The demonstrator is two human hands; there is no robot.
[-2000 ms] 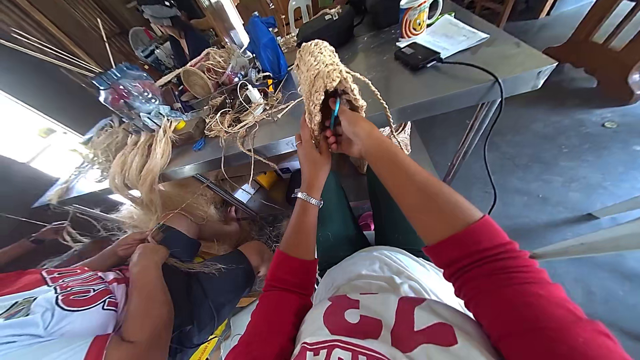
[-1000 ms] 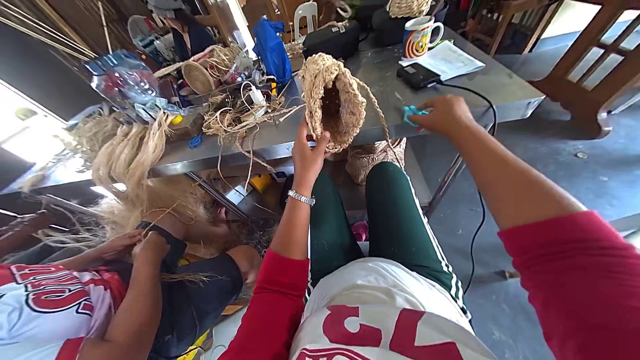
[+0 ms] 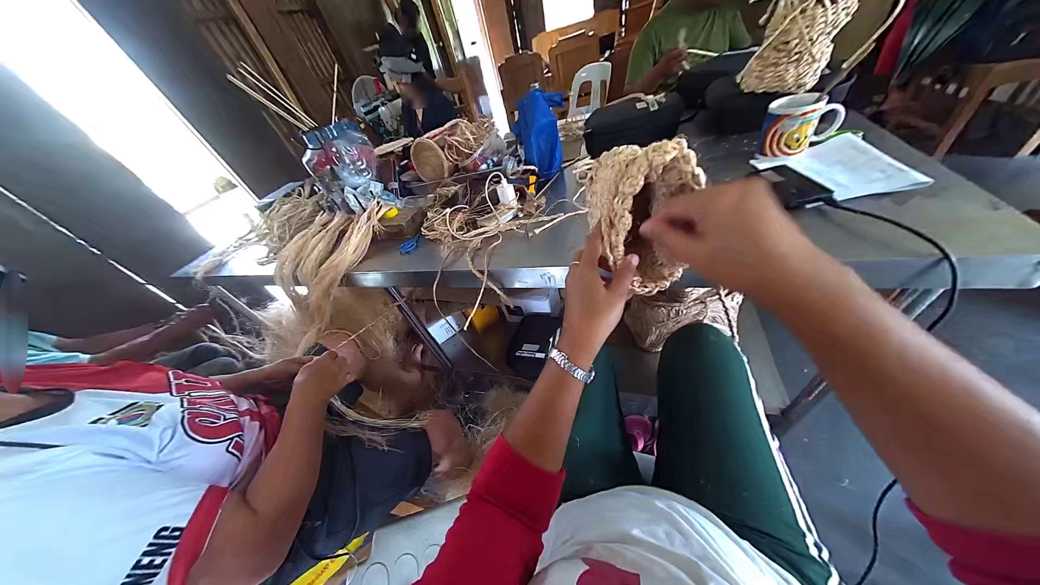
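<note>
A braided natural-fibre bag or basket (image 3: 613, 191) is held up at the table's front edge, its opening facing me. My left hand (image 3: 597, 292), with a metal-band watch on the wrist, grips its lower left rim. My right hand (image 3: 723, 236) is at the right side of the opening, slightly blurred, with fingers curled; whether it pinches a strand of fibre cannot be told. A second woven fibre piece (image 3: 682, 317) lies below, near my knees.
On the metal table (image 3: 894, 219) are a mug (image 3: 796, 126), papers (image 3: 861, 166), a black device (image 3: 784, 187) with a cable, fibre strands (image 3: 479, 219), blue scissors (image 3: 409, 244) and a blue bag (image 3: 538, 134). A co-worker's hands (image 3: 321, 378) handle fibre at left.
My right hand has come back from the right to the woven piece. The light-blue tool it held out a second ago is not seen in it now. My left hand still holds the rim.
</note>
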